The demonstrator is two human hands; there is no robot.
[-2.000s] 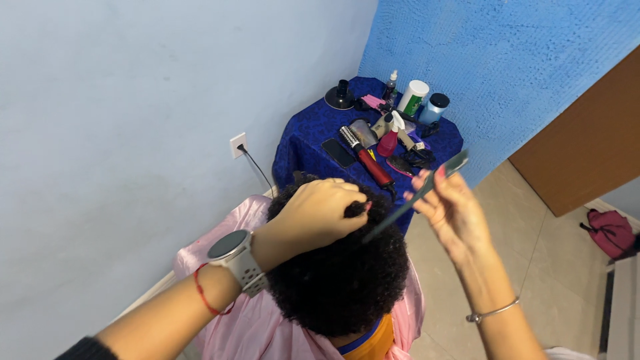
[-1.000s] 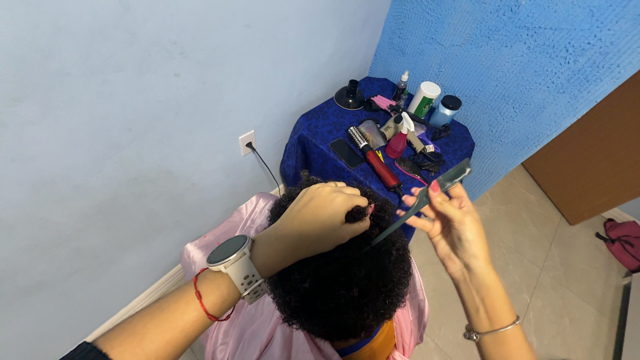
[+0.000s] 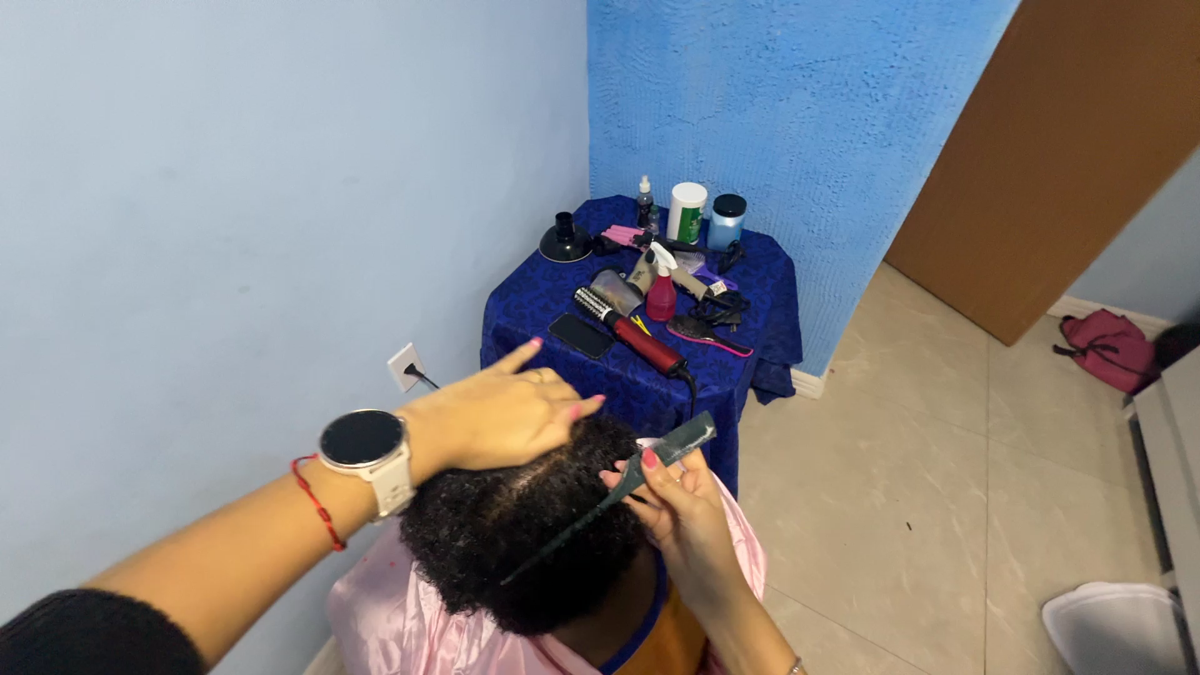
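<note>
Dark curly hair covers the head of a seated person who wears a pink satin cape. My left hand, with a smartwatch at the wrist, lies over the top of the head, its index finger stretched out and its palm side hidden; no lock of hair shows in it. A parting with visible scalp runs just below it. In my right hand is a dark rat-tail comb, held between thumb and fingers near its toothed part. The comb's thin tail lies across the hair, pointing down and left.
Beyond the head, a table with a dark blue cloth holds a red hot-air brush, a phone, a spray bottle, a paddle brush, jars and a black diffuser. A plugged-in cord leaves the wall outlet at left.
My left hand has let go of the hair it pinched, and its fingers have spread. The comb has moved down, its tail now lying lower across the hair. The view has shifted.
</note>
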